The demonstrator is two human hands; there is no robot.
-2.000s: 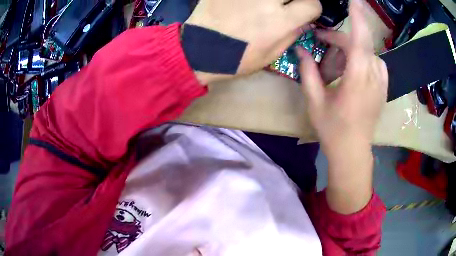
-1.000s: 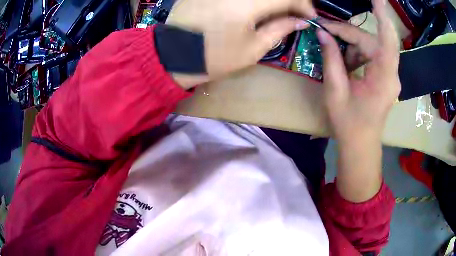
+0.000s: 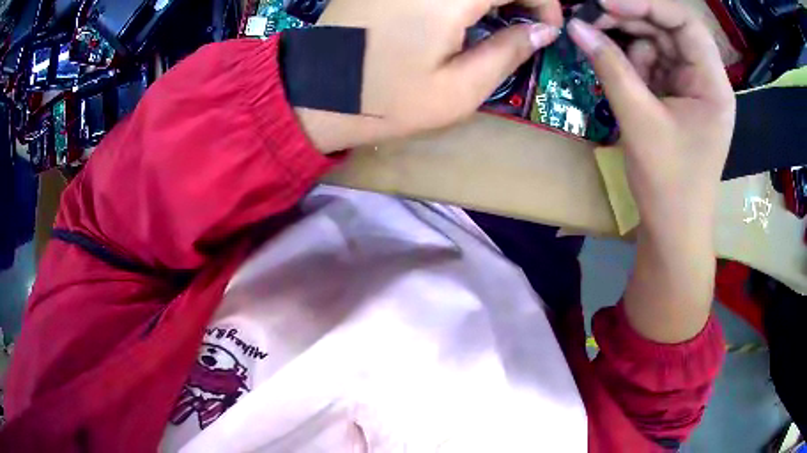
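Observation:
The open front shell point(image 3: 522, 115), with a red rim, lies under my fingertips at the tan board's edge. Its green circuit board point(image 3: 564, 93) is beside a dark round speaker point(image 3: 513, 84), which my left hand partly covers. My left hand point(image 3: 434, 66) is above the unit's left side, thumb and index fingertips close together; whether they hold anything is unclear. A matt black pad point(image 3: 324, 69) is stuck on this wrist. My right hand point(image 3: 664, 97) pinches a small black piece point(image 3: 587, 12) over the board, near the left fingertips.
A wide black strip on pale yellow backing point(image 3: 768, 133) lies at right. A pale yellow paper piece point(image 3: 618, 188) shows beside my right hand on the tan board point(image 3: 478, 172). Black and red units point(image 3: 133, 40) are heaped at left; others point(image 3: 761, 40) are at upper right.
My right hand has moved right and slightly up, and the black piece now shows at its fingertips. More of the circuit board is uncovered. The pale yellow paper piece has come into view.

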